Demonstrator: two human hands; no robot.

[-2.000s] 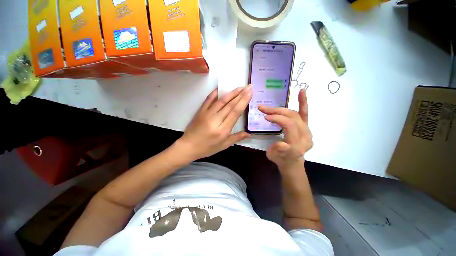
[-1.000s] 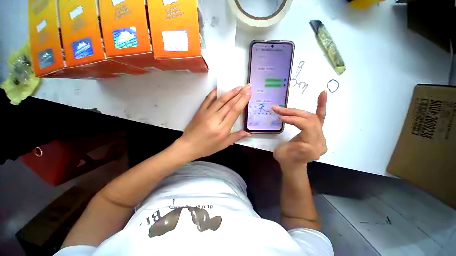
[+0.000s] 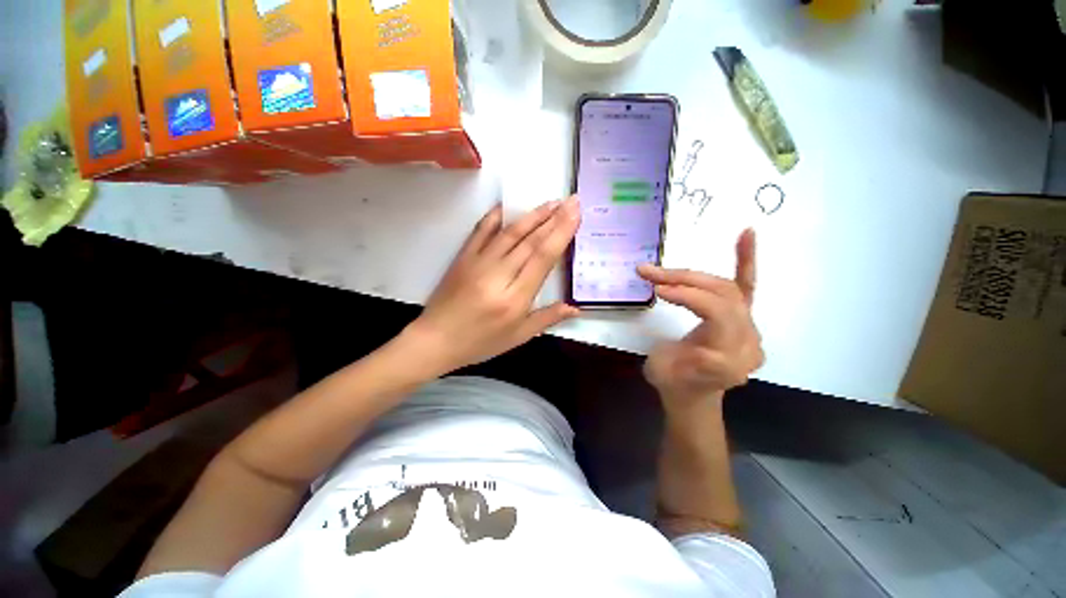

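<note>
A smartphone (image 3: pixel 623 199) lies flat on the white table with its pinkish-white screen lit, showing green message bubbles. My left hand (image 3: pixel 500 280) rests flat on the table at the phone's left edge, its fingertips touching that edge. It holds nothing. My right hand (image 3: pixel 707 321) is over the phone's lower right side, its extended fingers at the lower screen and its thumb or another finger pointing away. It holds nothing.
Several orange product boxes (image 3: pixel 403 70) stand at the upper left, beside a crumpled yellow wrapper (image 3: pixel 47 175). A pale tape roll (image 3: pixel 596 47) and a utility knife (image 3: pixel 760 111) lie beyond the phone. A brown carton (image 3: pixel 994 327) is at the right on the white table (image 3: pixel 818 269).
My right hand has moved right and slightly down from the middle of the lower screen to its right edge. My left hand stays put. The red item below the table at left is now mostly hidden.
</note>
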